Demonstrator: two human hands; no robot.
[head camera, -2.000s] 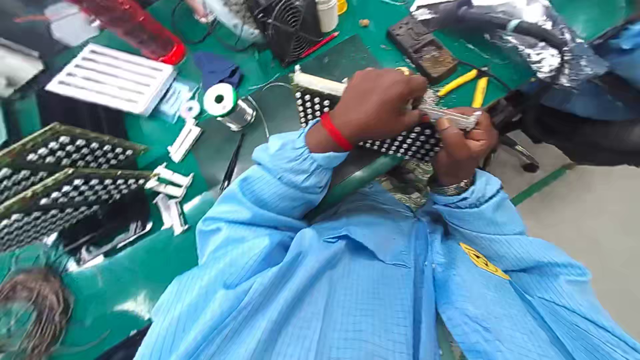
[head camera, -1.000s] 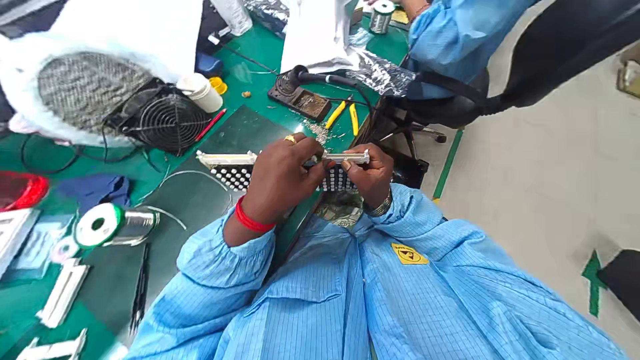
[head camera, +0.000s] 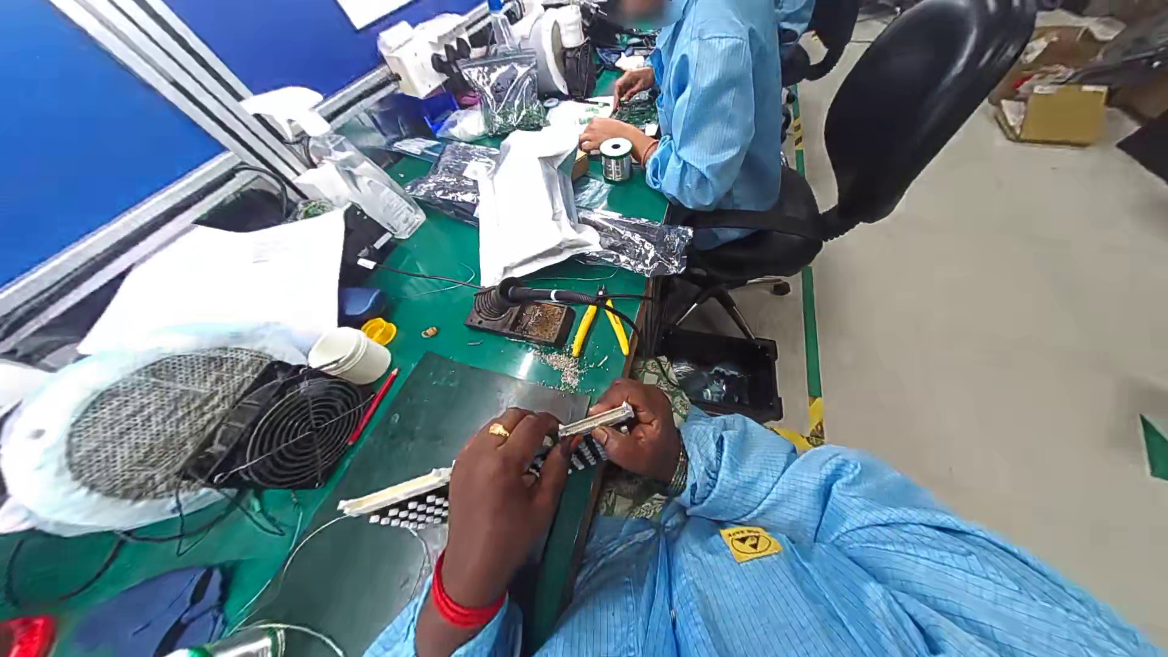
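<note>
A circuit board (head camera: 412, 514) with rows of small pale round parts stands on edge near the table's front, partly hidden by my hands. A whitish connector strip (head camera: 397, 493) lies along its upper edge at the left. My left hand (head camera: 505, 488), with a ring and a red wristband, is over the middle of the board, its thumb and fingertips gripping the upper edge. My right hand (head camera: 641, 433) pinches the right end, where another pale connector strip (head camera: 596, 420) shows between the hands. Whether that strip is fixed to the board cannot be told.
A dark mat (head camera: 456, 392) lies beneath. Beyond are a soldering iron stand (head camera: 525, 319), yellow-handled pliers (head camera: 599, 324) and loose clippings (head camera: 564, 367). A black fan (head camera: 301, 429) and white cup (head camera: 349, 356) stand left. A co-worker (head camera: 721, 119) sits beyond, near a black chair (head camera: 876, 137).
The view has swung up and right, showing more of the co-worker. Both hands stay at the board; two seconds ago my right hand held a shiny, clear-looking piece above it.
</note>
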